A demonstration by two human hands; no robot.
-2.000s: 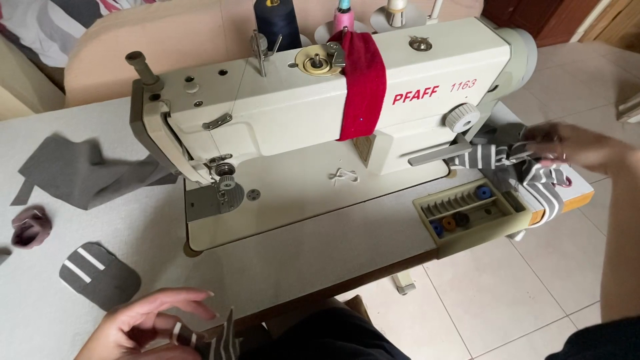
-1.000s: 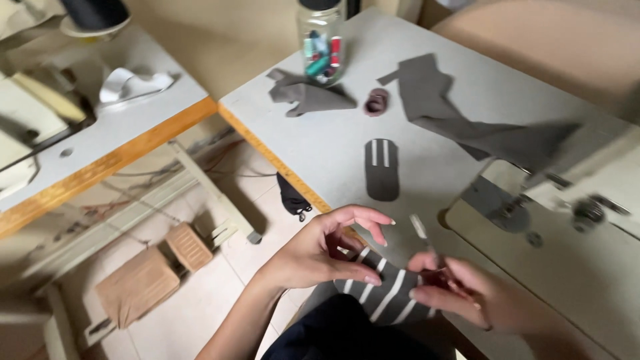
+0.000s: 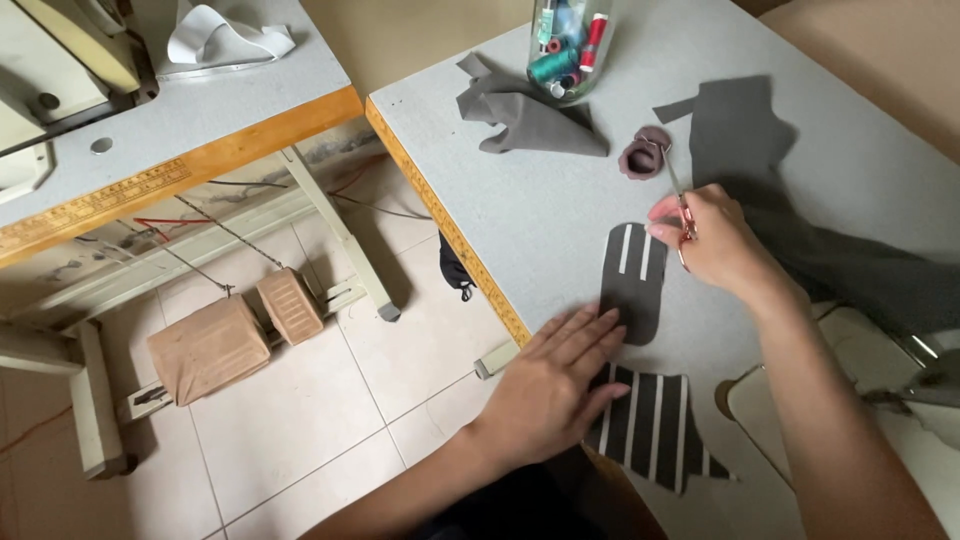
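My left hand (image 3: 551,382) lies flat, its fingertips on the lower left edge of a dark grey oval fabric piece (image 3: 634,307) with two white stripes. Below, partly under its thumb, a dark fabric piece with several white stripes (image 3: 656,427) rests at the table's front edge. My right hand (image 3: 709,236) holds small scissors (image 3: 686,217) with pinkish metal handles, and its fingertips are at the oval's upper right edge. The scissors' tips point up toward a mauve scrunched fabric ring (image 3: 645,154).
Grey fabric scraps (image 3: 536,120) and a larger grey cloth (image 3: 739,142) lie farther back on the table. A glass jar of thread spools (image 3: 570,52) stands at the back. Part of a sewing machine (image 3: 892,390) is at right. Another table (image 3: 247,97) stands left, above foot pedals (image 3: 210,349).
The view has swung left since the oldest frame. A second ago both hands held the striped fabric; now it lies on the table and both hands are at the oval piece.
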